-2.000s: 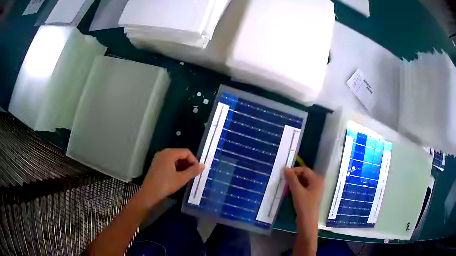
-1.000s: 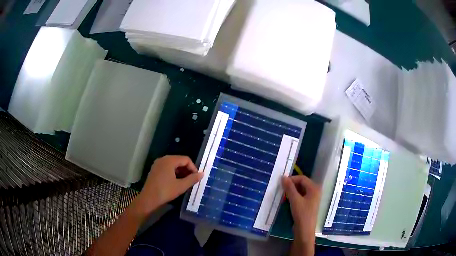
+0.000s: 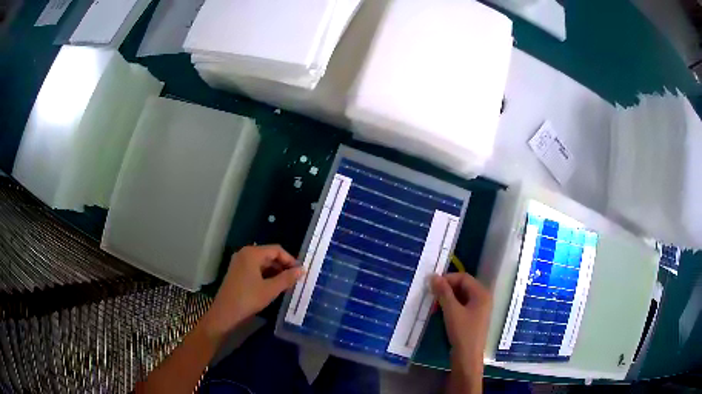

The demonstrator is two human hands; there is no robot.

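Note:
A solar cell string (image 3: 373,258), dark blue with thin silver lines and a white strip down each long side, lies on a slightly larger translucent sheet in front of me. My left hand (image 3: 260,281) pinches at its left white strip, thumb and forefinger together. My right hand (image 3: 460,298) pinches at the right white strip. Both hands touch the edges of the string. What supports the sheet from below is hidden.
Glass-like sheet stacks (image 3: 181,188) stand at left above the wire rack (image 3: 92,323). White backsheets (image 3: 258,35) and a thick film stack (image 3: 435,73) are at the top. Another cell string (image 3: 550,288) lies on pale sheets at right, below a paper label (image 3: 551,152).
The string, its sheet and both hands sit slightly lower in the picture than two seconds ago, as do the surrounding stacks. Both hands keep their pinch at the strips.

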